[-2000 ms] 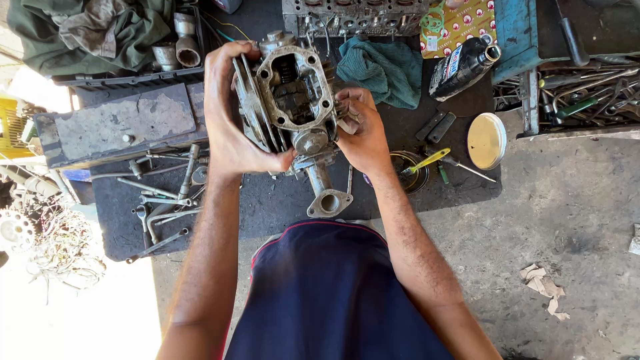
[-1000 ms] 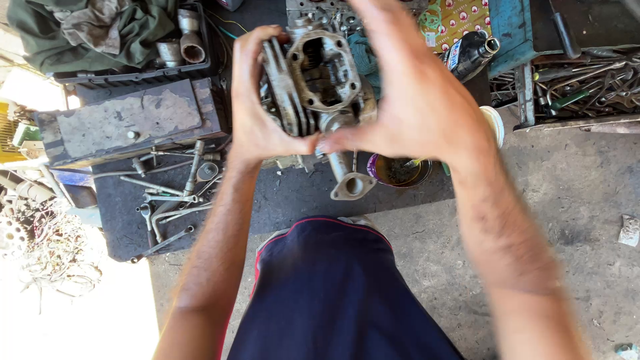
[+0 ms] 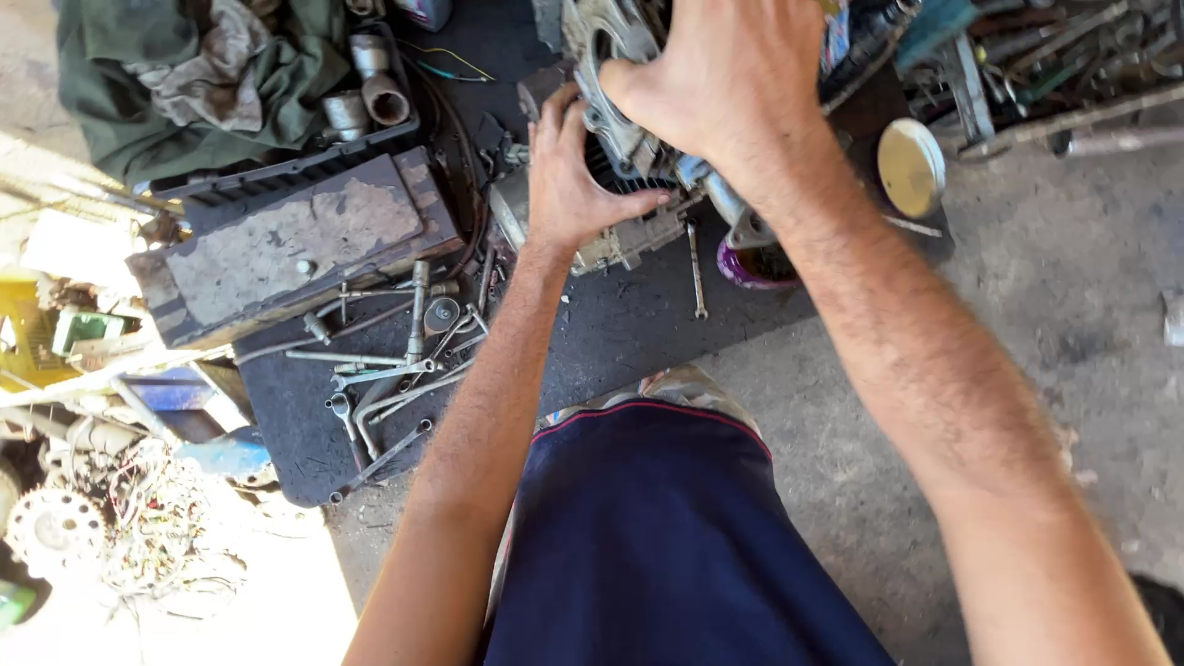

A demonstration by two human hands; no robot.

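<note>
At the top middle of the head view is a grey metal engine part [image 3: 622, 55] with round openings, partly cut off by the frame's top edge. My right hand [image 3: 721, 79] grips it from above and the right, thumb at the rim of an opening. My left hand [image 3: 578, 180] is just below and left of it, fingers spread in a curve against a finned metal casting [image 3: 629, 222] on the bench; whether it also touches the raised part is hard to tell. A flanged pipe [image 3: 740, 217] juts out beneath my right wrist. A combination wrench [image 3: 696, 268] lies beside the casting.
Sockets and wrenches [image 3: 379, 398] lie on the dark bench mat [image 3: 601, 342], left of my forearm. Behind them stand a worn box [image 3: 296, 250] and a black crate [image 3: 277, 162] with cloths. A purple-rimmed bowl [image 3: 740, 268], a round lid [image 3: 911, 166] and a tool tray [image 3: 1073, 129] are at right.
The engine part was upright between both hands with its large opening facing me; now it is turned and farther up in view. My left hand has gone lower, by the finned casting. The view has shifted.
</note>
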